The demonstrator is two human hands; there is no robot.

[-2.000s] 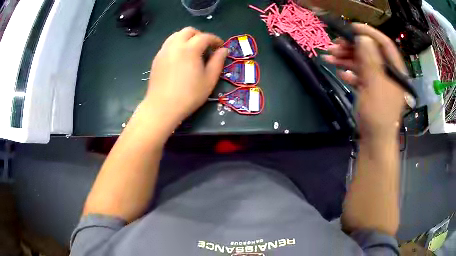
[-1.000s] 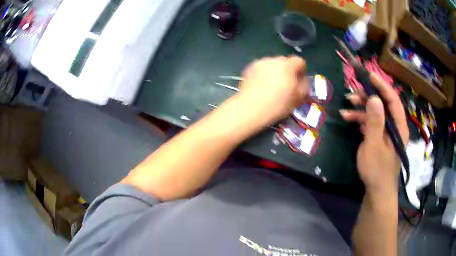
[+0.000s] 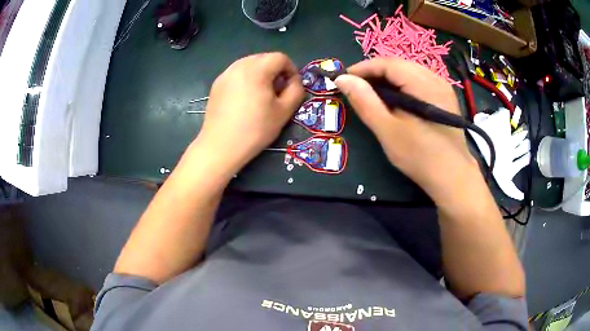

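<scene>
Three red thermometer housings with blue circuit boards and whitish displays lie in a column on the dark green mat: the top one (image 3: 323,74), the middle one (image 3: 320,116) and the bottom one (image 3: 320,154). Thin silver probes point left from them. My left hand (image 3: 255,97) rests at the left of the top housing, fingers curled; what its fingertips hold is hidden. My right hand (image 3: 401,106) holds a black corded pen-like tool (image 3: 427,108), its front end over the top housing's board. The tool's tip is too small to make out.
Pink sticks (image 3: 404,42) lie behind my right hand. A clear cup (image 3: 270,10) of dark bits is at the back. Foam trays (image 3: 71,97) stand left, a carton (image 3: 475,26) back right. Red-handled pliers (image 3: 470,90), a white glove (image 3: 508,149) and a green-tipped bottle (image 3: 557,157) are at right.
My right hand has come left and down from beside the pink sticks, bringing the black tool to the top housing. My left hand stays beside the housings. The camera view has swung and returned.
</scene>
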